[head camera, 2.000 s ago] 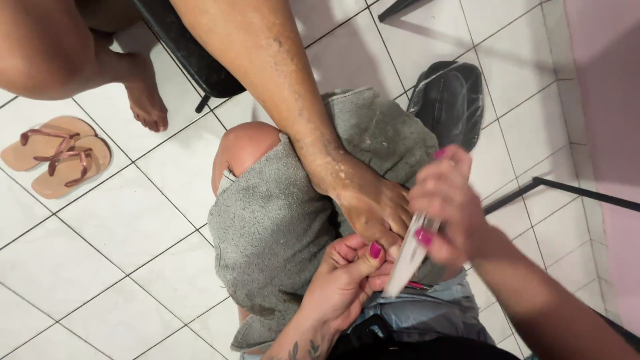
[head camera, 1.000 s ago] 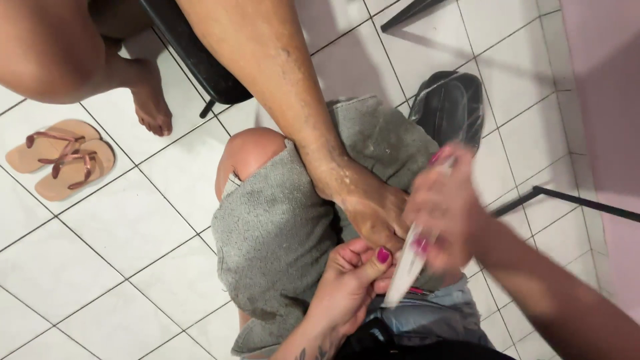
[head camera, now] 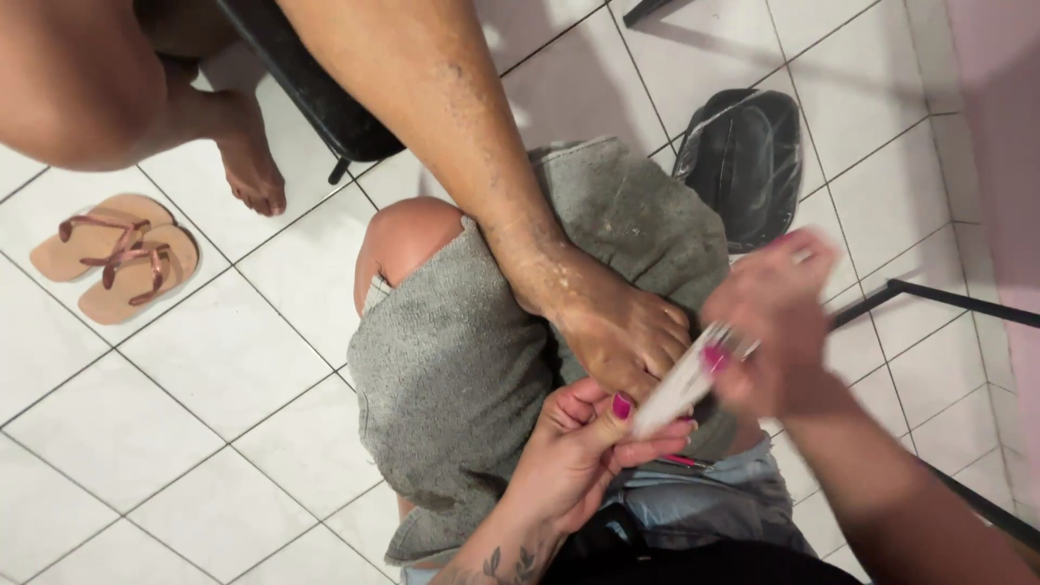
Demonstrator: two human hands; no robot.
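Note:
Another person's bare foot (head camera: 613, 325) lies on a grey towel (head camera: 455, 374) spread over my lap. My left hand (head camera: 577, 455) holds the big toe at the front of that foot between thumb and fingers. My right hand (head camera: 772, 325), blurred, grips a long white nail file (head camera: 674, 386), whose lower end lies across the toe tips, close to my left fingertips. A thin pink-red tool (head camera: 682, 461) shows just below my left fingers, on the lap; its kind cannot be told.
A pair of tan flip-flops (head camera: 101, 284) stands on the white tiled floor at left, near the person's other foot (head camera: 248, 154). A black seat edge (head camera: 325, 97) is at the top. A black plastic-covered item (head camera: 743, 171) and a black metal leg (head camera: 967, 301) are at right.
My right hand has shifted a little with the file, its wrist and fingers turning. My left hand stays at the toe, and the foot rests in the same place on the towel.

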